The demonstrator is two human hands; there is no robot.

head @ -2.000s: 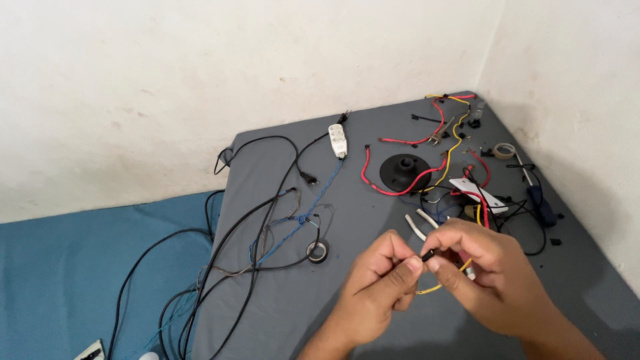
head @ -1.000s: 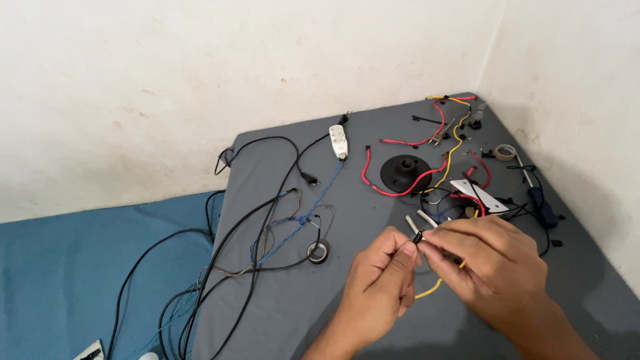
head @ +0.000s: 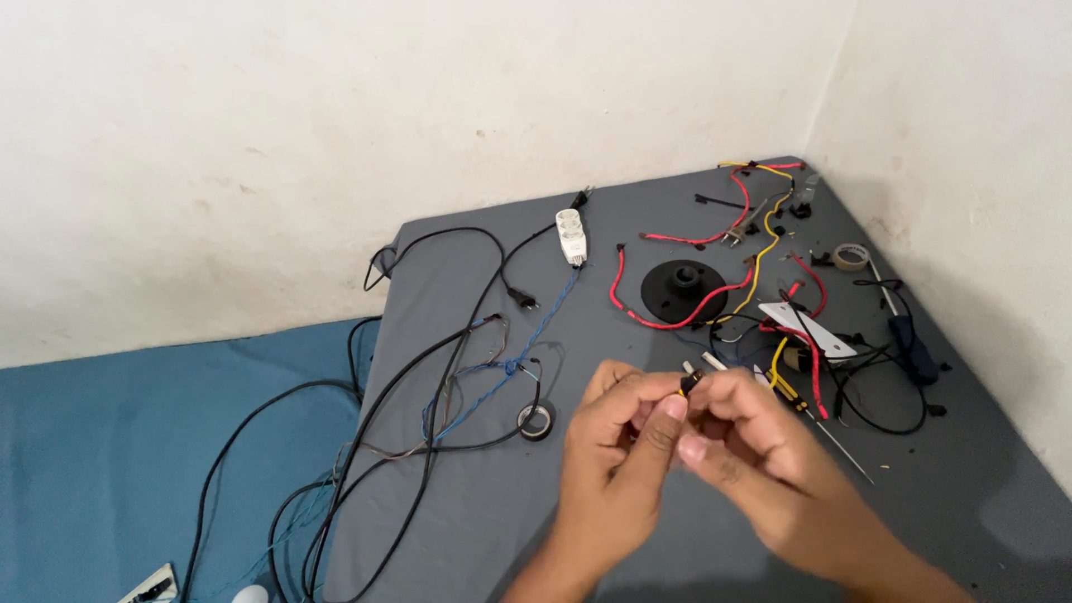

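My left hand (head: 624, 461) pinches a small black-wrapped wire end (head: 691, 383) between thumb and forefinger, with a bit of yellow just below the black. My right hand (head: 766, 477) touches the same black piece from the right with its index finger, its thumb lower and apart from it. Most of the wire is hidden by my fingers. Behind my hands lie a yellow-and-black screwdriver (head: 787, 389), a white plate (head: 808, 331) and red wires (head: 816, 377). A black round lamp-holder base (head: 682, 291) lies farther back.
A white socket block (head: 571, 236) on twisted blue wire, black cables (head: 427, 452) and a roll of black tape (head: 534, 421) lie to the left. At the right are a tan tape roll (head: 851, 257) and a blue-handled tool (head: 913, 347). Walls border the grey-covered surface.
My right thumb has come away from the black-wrapped piece, and the right hand has turned. The yellow wire that hung below my hands is out of sight. The screwdriver behind them now shows.
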